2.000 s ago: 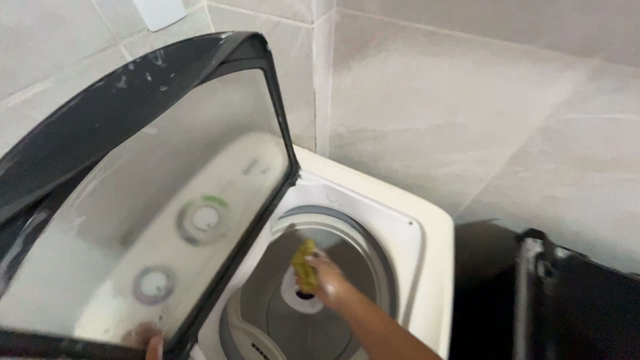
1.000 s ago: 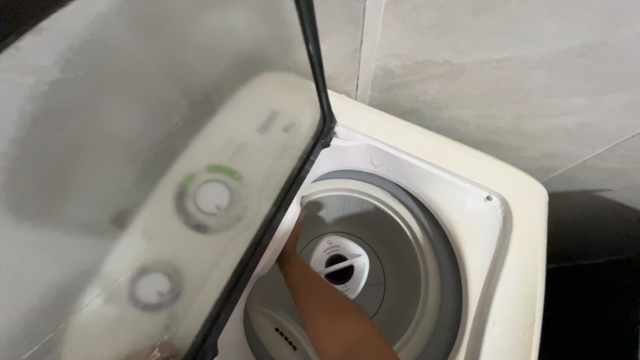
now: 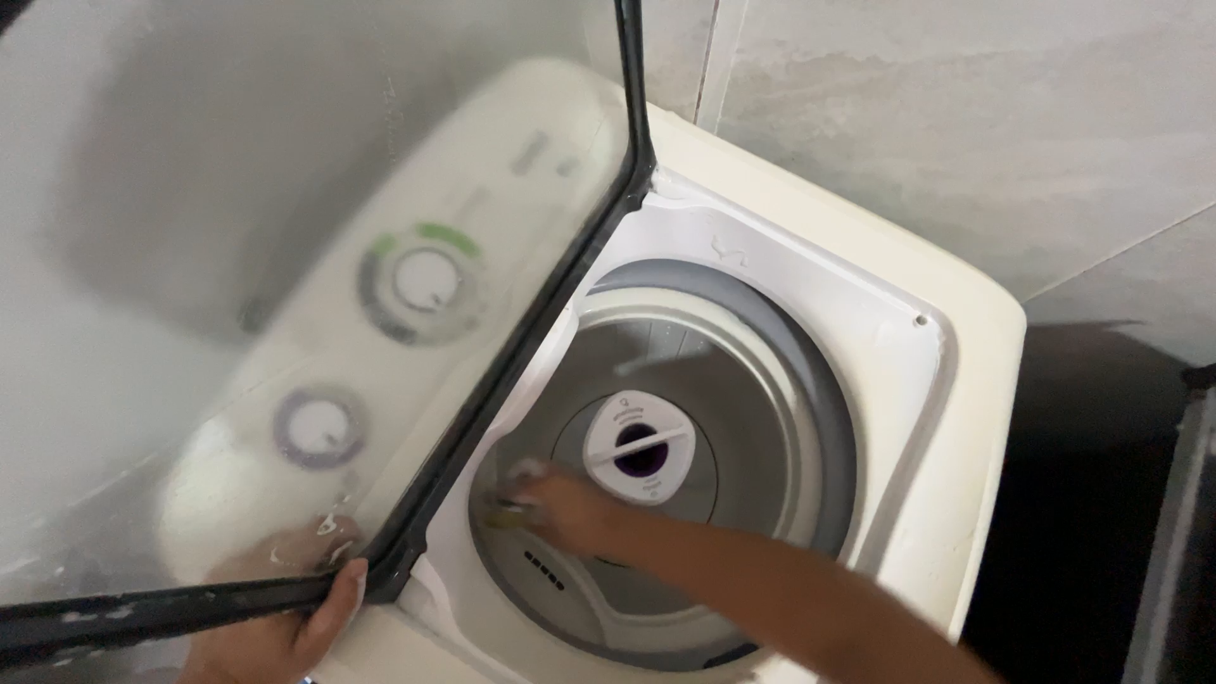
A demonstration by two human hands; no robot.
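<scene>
A white top-load washing machine (image 3: 836, 237) stands with its lid up, a see-through panel in a black frame (image 3: 532, 351). At the frame's lower corner my left hand (image 3: 294, 608) grips the edge, thumb in front and fingers seen through the panel. My right hand (image 3: 560, 508) is down inside the grey drum (image 3: 741, 427), at its left wall, blurred. A yellowish cloth or sponge (image 3: 508, 518) shows at its fingers. The white agitator cap (image 3: 646, 423) with a dark centre lies just right of that hand.
Behind the raised lid is the control panel with two round dials (image 3: 427, 280). Grey wall tiles (image 3: 950, 123) rise behind the machine. A dark object with a grey edge (image 3: 1173, 541) stands at the far right, past a dark gap.
My right hand has moved from above the drum's centre to its left wall, with the yellowish item. My left hand stays at the lid's lower corner. The view has moved closer.
</scene>
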